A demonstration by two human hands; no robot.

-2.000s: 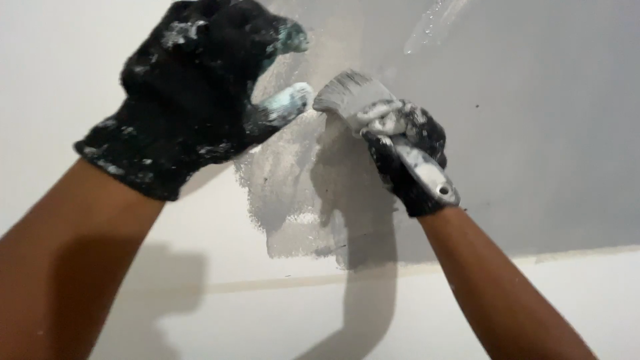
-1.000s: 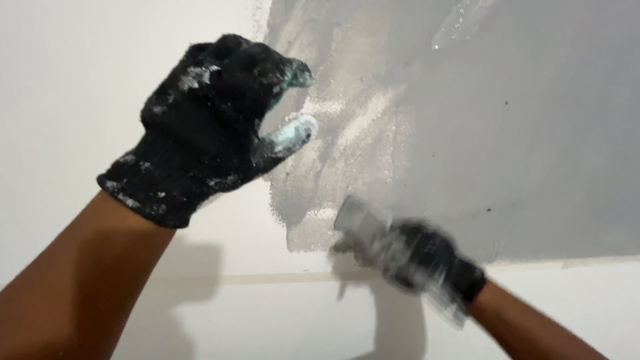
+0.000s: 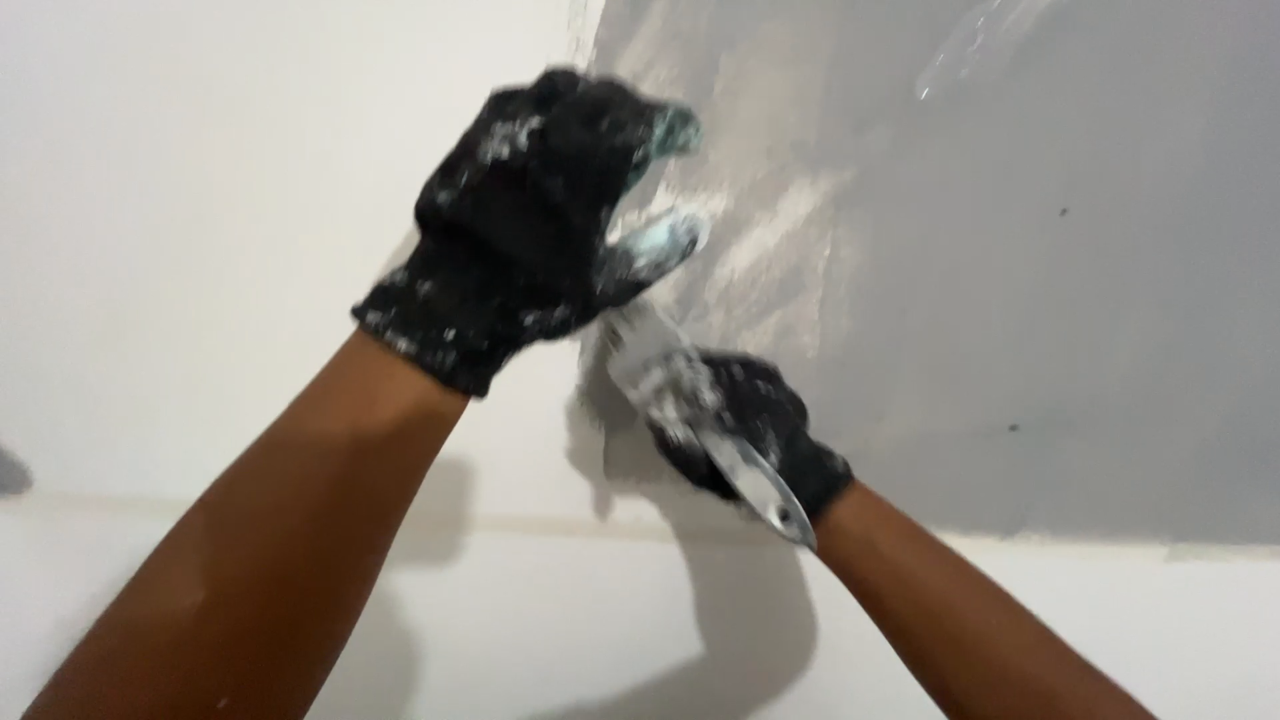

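My right hand (image 3: pixel 755 430), in a black glove, grips a paint-smeared paintbrush (image 3: pixel 675 385) with its handle toward the lower right. The bristles point to the upper left, just under my left glove, and lie at the left edge of the grey paint (image 3: pixel 1000 300). Whether they touch the wall is hidden by blur. My left hand (image 3: pixel 540 190), in a black glove with white and greenish paint on it, holds nothing; its thumb and fingers are apart, in front of the border between grey paint and white wall (image 3: pixel 250 130).
A pale raised line (image 3: pixel 590 525) runs across the wall below the grey area. Wet paint (image 3: pixel 975 45) glistens at the upper right. Shadows of both arms fall on the lower wall. A small dark shape (image 3: pixel 12 472) shows at the far left edge.
The brush in my right hand has moved up and left from the lower part of the grey patch to its left edge. Grey now covers more along that edge. My left hand has shifted right in view.
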